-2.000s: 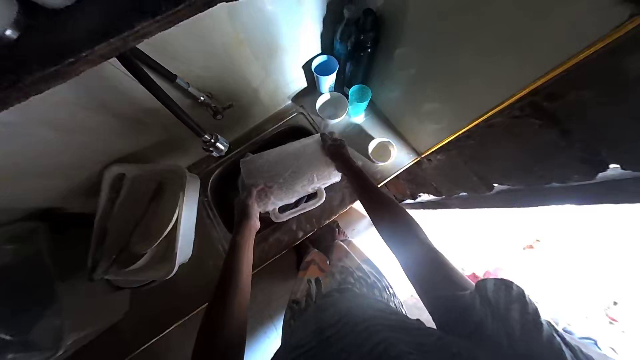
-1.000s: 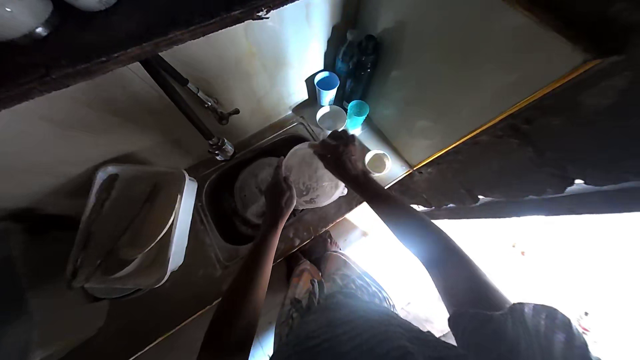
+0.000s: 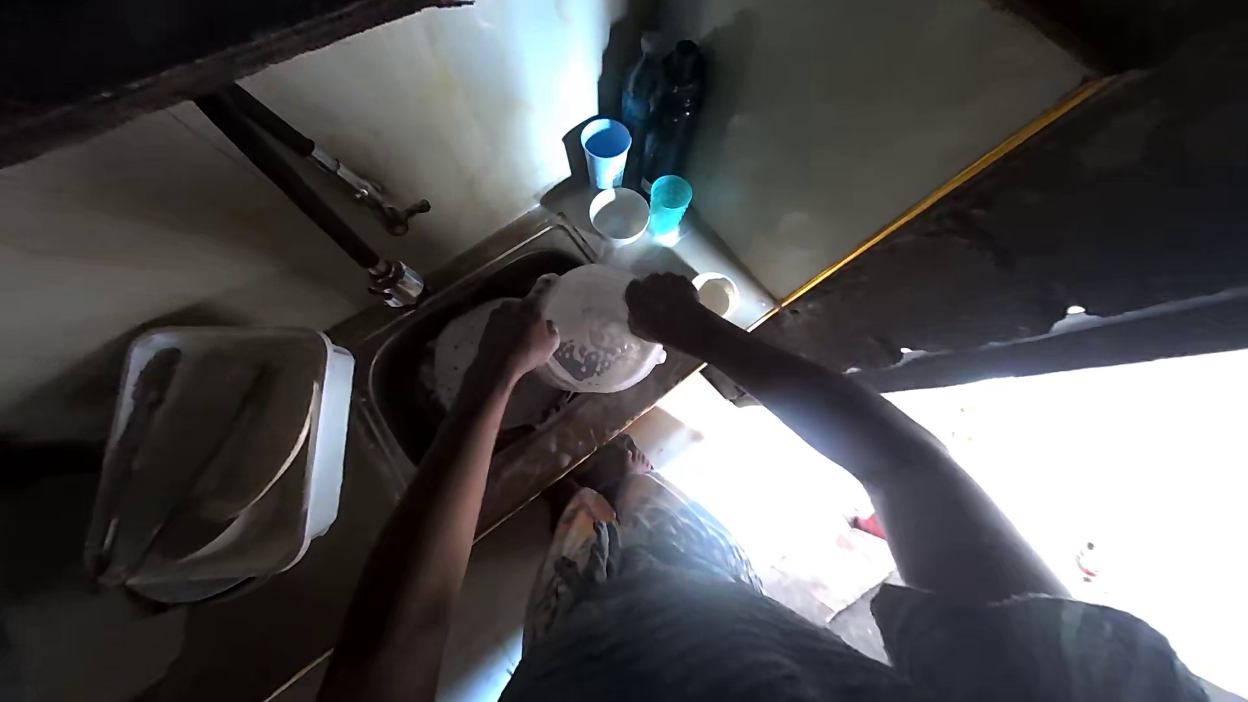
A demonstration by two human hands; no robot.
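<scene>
A round whitish container or lid, with patches that look like suds, is held over the right part of the metal sink. My left hand grips its left edge. At its upper right edge is my right hand, closed around or pressed to it; the fingers are partly hidden. Under my left hand, another pale round item lies in the sink basin. A faucet spout sticks out above the basin's left end.
Left of the sink stands a white plastic tub with dishes inside. Beyond the sink's far right corner are a blue cup, a white bowl, a teal cup, dark bottles and a pale cup.
Two seconds ago both hands held a pale rectangular item with a handle-like loop over the sink. By one second ago a round whitish item was in my hands, and it still is.
</scene>
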